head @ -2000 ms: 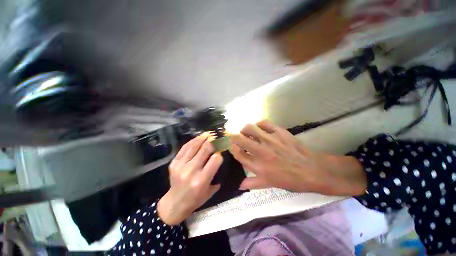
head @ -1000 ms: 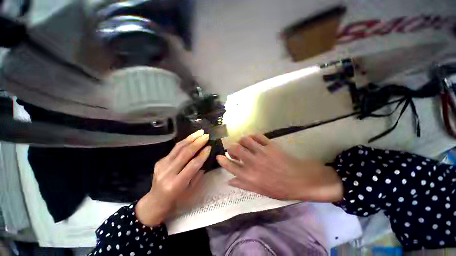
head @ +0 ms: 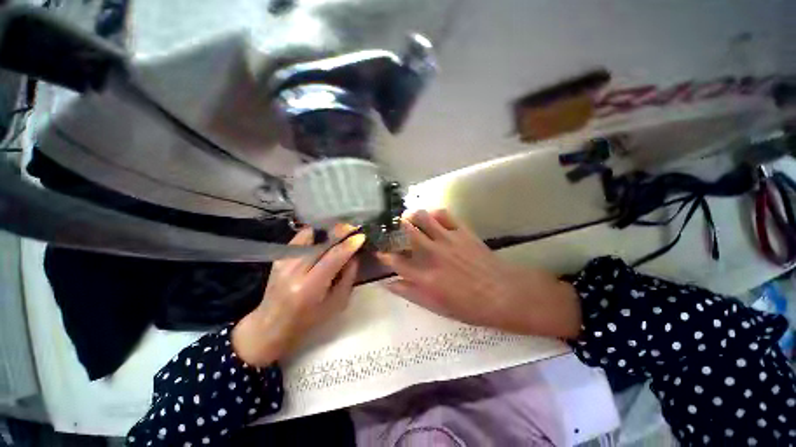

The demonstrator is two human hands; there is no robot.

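Note:
A black garment piece (head: 209, 292) lies on the machine bed, left of the needle area (head: 386, 229). My left hand (head: 301, 292) pinches its edge with thumb and forefinger just left of the presser foot. My right hand (head: 454, 275) lies just right of the foot, fingertips down at the black fabric edge; whether it grips the edge is hidden. A narrow black tape (head: 550, 230) crosses the pale bed from the right and passes behind my right hand. The ribbed white knob (head: 339, 190) shows above the needle area.
The pale machine head (head: 471, 96) with red lettering spans the back. Tape guide blocks (head: 586, 161), tangled black tape (head: 681, 194) and red-handled scissors (head: 766, 229) lie right. A ruler strip (head: 393, 356) runs along the table's front edge. Blurred grey machine parts (head: 166, 236) cross the left.
The view has shifted, so the knob and metal parts now show nearer the middle. My left hand is closer under the knob. Both hands stay beside the needle, and less black cloth shows in front of it.

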